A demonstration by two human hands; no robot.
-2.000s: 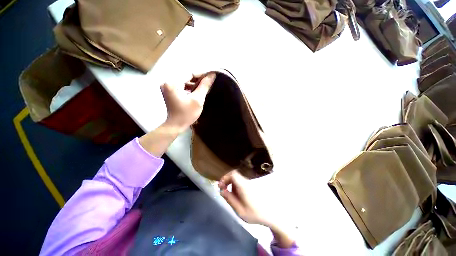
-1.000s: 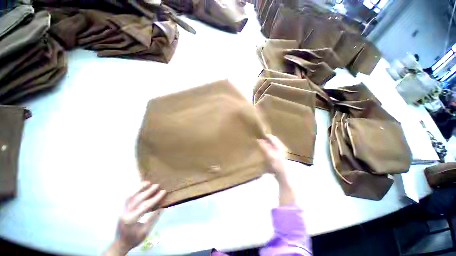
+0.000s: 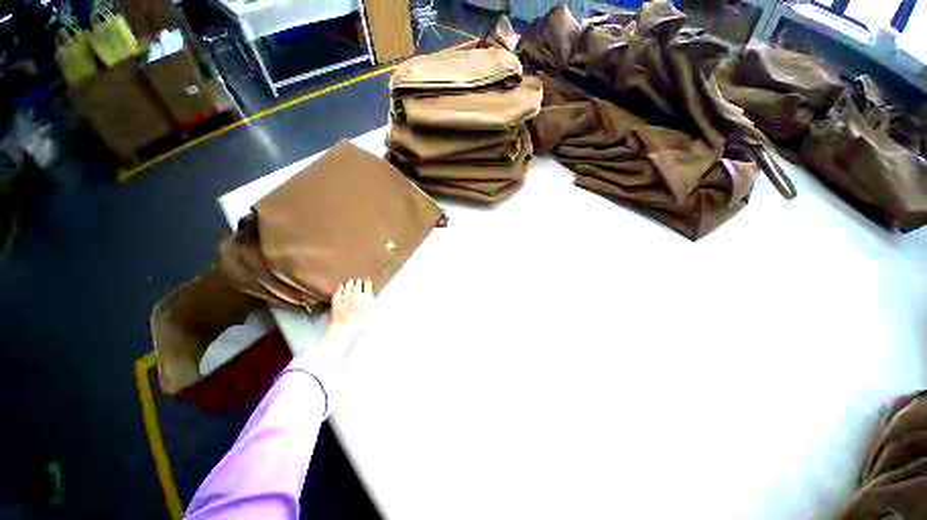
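Observation:
A low stack of flat brown bag bodies (image 3: 330,218) lies at the left table corner above the carton. The top one shows a tiny pale metal dot near its mouth, and a small dark tab sticks out at the far mouth corner. My left hand (image 3: 353,302) reaches to the near corner of this stack, its fingers on the top bag body's edge. Whether the fingers grip it or only rest on it cannot be told. My right hand is out of the picture.
A folded stack (image 3: 462,122) stands beyond the left stack. Crumpled bags with straps (image 3: 651,152) lie along the far side. More brown pieces (image 3: 894,467) show at the lower right edge. An open carton (image 3: 188,340) holding white material stands below the table's left edge.
The view has swung left from the right-hand rows. The bag body that both hands held over the table is no longer seen there. My left hand is now at the left stack; my right hand has left the picture.

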